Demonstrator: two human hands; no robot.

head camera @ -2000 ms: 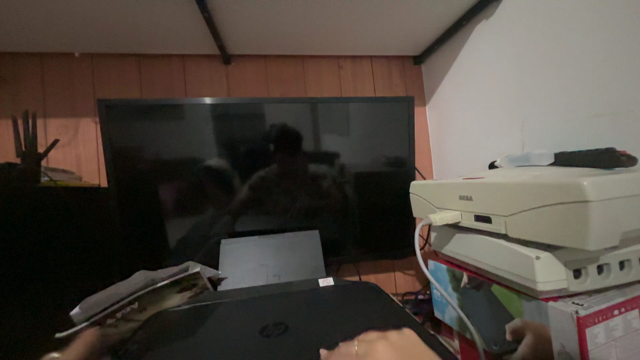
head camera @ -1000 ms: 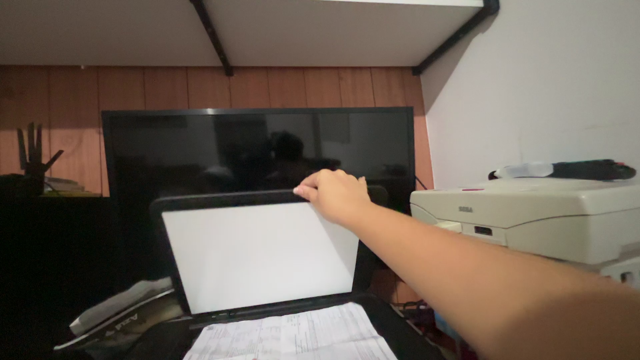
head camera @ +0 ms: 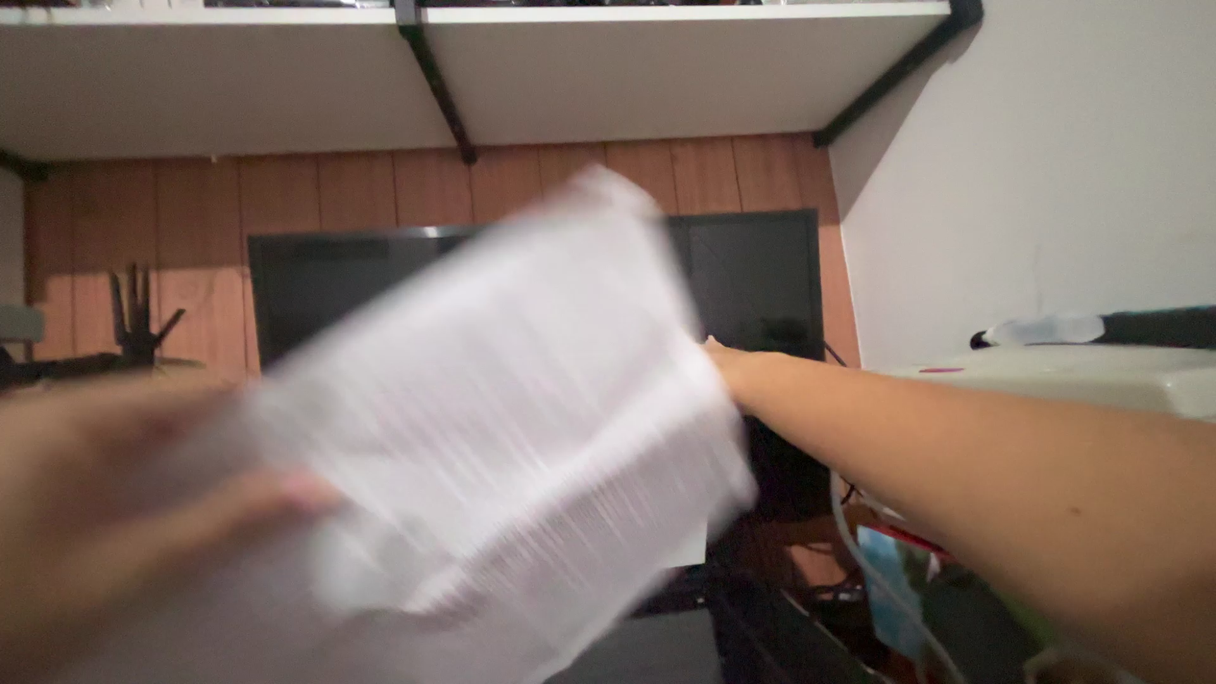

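Note:
A blurred, creased sheet of printed paper [head camera: 513,408] fills the middle of the head view. My left hand [head camera: 190,494] grips its left edge, thumb on the near face. Behind the paper, my right arm reaches forward from the right; only a bit of my right hand [head camera: 727,366] shows, its fingers hidden by the sheet. Below the paper, part of the black printer-scanner [head camera: 655,646] is visible. The scanner's lid is mostly hidden, so its position cannot be told.
A dark flat screen [head camera: 760,285] stands against the wood-panelled wall. A white shelf [head camera: 665,85] on black brackets hangs above. At right are a cream game console [head camera: 1064,375], a pale cable [head camera: 888,579] and a box [head camera: 888,589]. A black hand-shaped stand [head camera: 141,318] is at left.
The printed paper, which lay on the scanner bed a second ago, is now raised in my left hand. My right hand held the top edge of the raised lid then. The view has tilted up.

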